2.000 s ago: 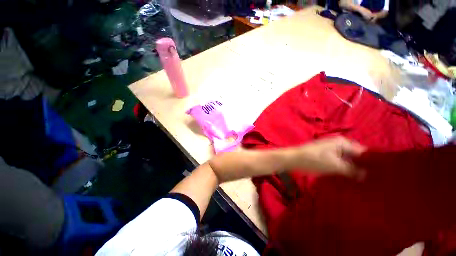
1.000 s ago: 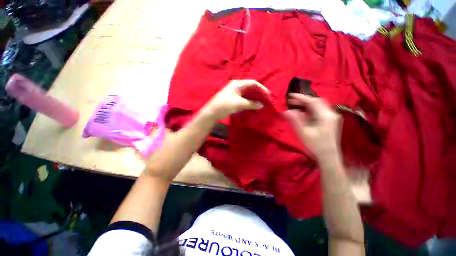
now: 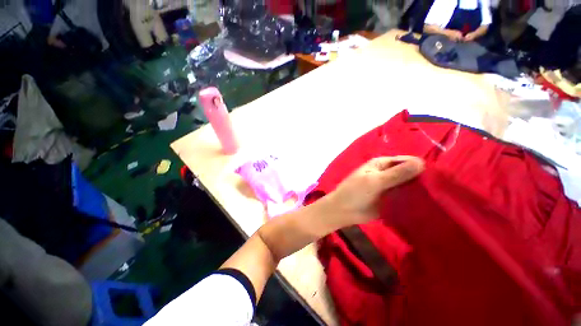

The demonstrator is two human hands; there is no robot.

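Note:
My left hand (image 3: 382, 184) pinches the edge of a red garment (image 3: 471, 242) between thumb and fingers and holds it raised above the table. The lifted cloth stretches from my fingers to the lower right and is partly blurred. More red garment cloth (image 3: 509, 172) lies spread behind and below it, with a dark edge along its far side. A plain dark strip (image 3: 368, 255) lies on the red cloth just below my left wrist. My right hand is not in view. No tool shows.
The pale wooden table (image 3: 306, 114) has its left corner beside a pink bottle (image 3: 218, 121). A pink plastic bag (image 3: 266, 183) lies near my left forearm. White and clear plastic (image 3: 538, 130) lies at the right. A person (image 3: 457, 19) is at the far side, behind a dark item (image 3: 455, 52).
The view has swung left and up since one second ago. My left hand now grips and lifts the red cloth. My right hand, visible one second ago, has left the picture.

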